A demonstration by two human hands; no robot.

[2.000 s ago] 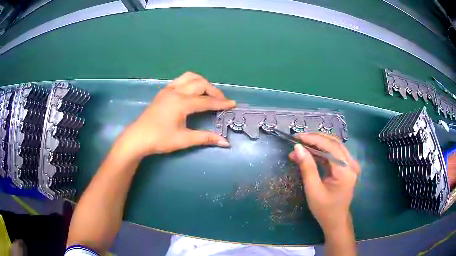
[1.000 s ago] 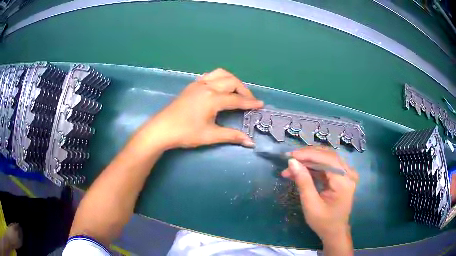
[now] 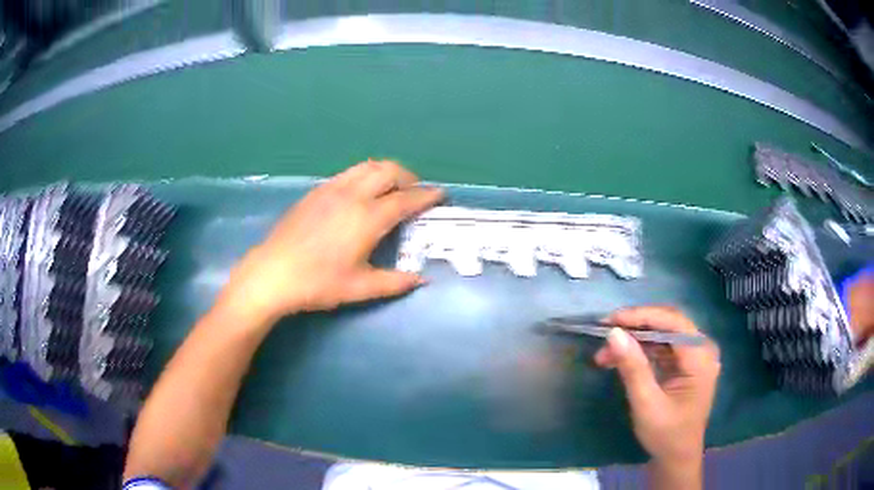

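Observation:
A flat grey notched plate (image 3: pixel 522 234) lies on the green mat, its straight edge away from me and its notches towards me. It looks bright and blurred. My left hand (image 3: pixel 331 239) holds its left end between thumb and fingers. My right hand (image 3: pixel 666 368) holds thin tweezers (image 3: pixel 623 331) like a pen, tips pointing left, in front of the plate and apart from it. Whether the tips hold anything cannot be told. Tiny copper-coloured pieces (image 3: pixel 527 392) show as a brownish blur on the mat in front of the plate.
Ribbed stacks of plates (image 3: pixel 101 287) stand at the left bench edge. Another stack (image 3: pixel 791 297) stands at the right, with a blue bin (image 3: pixel 856 292) partly visible beyond it. More notched plates (image 3: pixel 810 177) lie on the green surface at back right. A metal rail (image 3: pixel 479 31) crosses the back.
My right hand with the tweezers has moved from the plate's notches to in front of it. My left hand stays at the plate's left end. The view has shifted and blurred.

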